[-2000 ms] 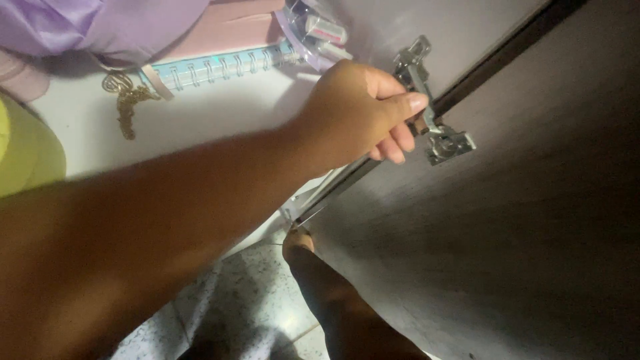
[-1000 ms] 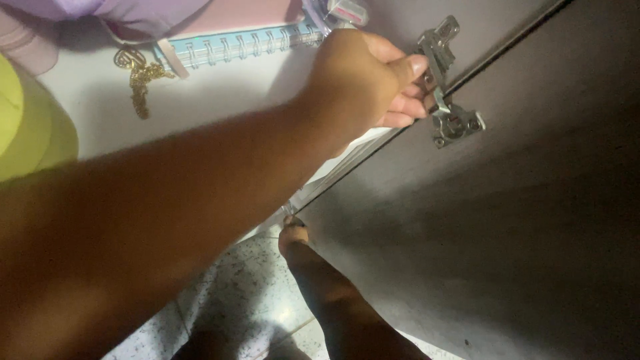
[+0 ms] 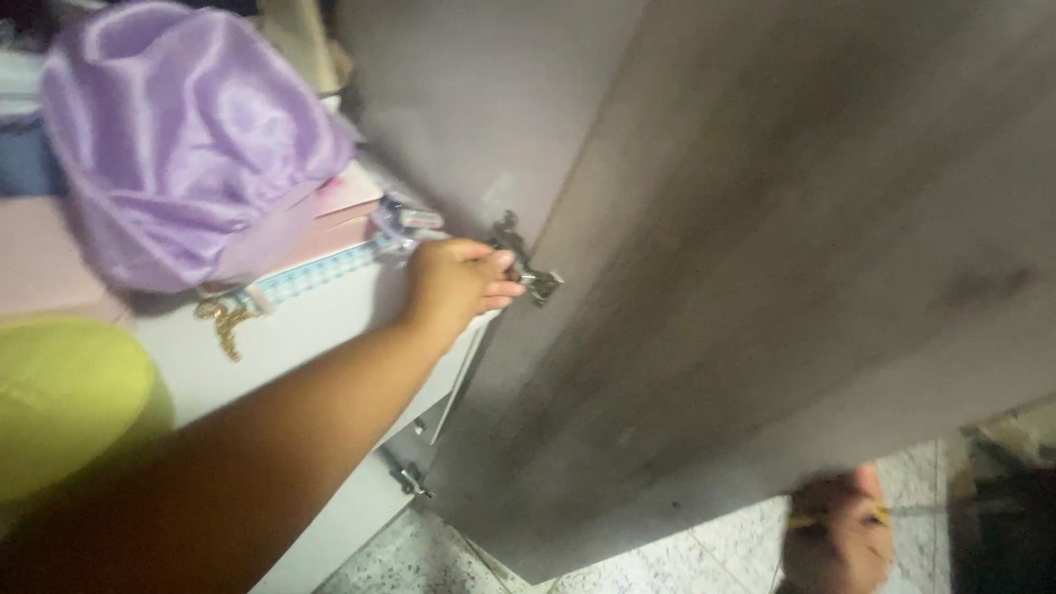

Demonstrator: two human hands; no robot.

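Observation:
My left hand (image 3: pixel 462 285) reaches in from the lower left. Its thumb and fingers are closed around the arm of a metal cabinet hinge (image 3: pixel 540 285), which joins a grey-brown cabinet door (image 3: pixel 701 272) to the side panel (image 3: pixel 487 107). Blur hides the exact contact of the fingertips. A second metal hinge (image 3: pixel 412 478) shows lower down by the door's bottom corner. I do not see my right hand.
Left of the hinge, a white surface (image 3: pixel 330 330) bears a gold chain (image 3: pixel 227 326), a blue spiral notebook (image 3: pixel 322 272) and a purple satin item (image 3: pixel 198 148). A yellow-green rounded object (image 3: pixel 74 404) is nearer. Below the door, a blurred foot (image 3: pixel 841 528) stands on speckled floor tiles (image 3: pixel 660 569).
The view has shifted back, showing more of the door and the purple satin item. The door stands at a wider angle. My left hand stays at the same hinge.

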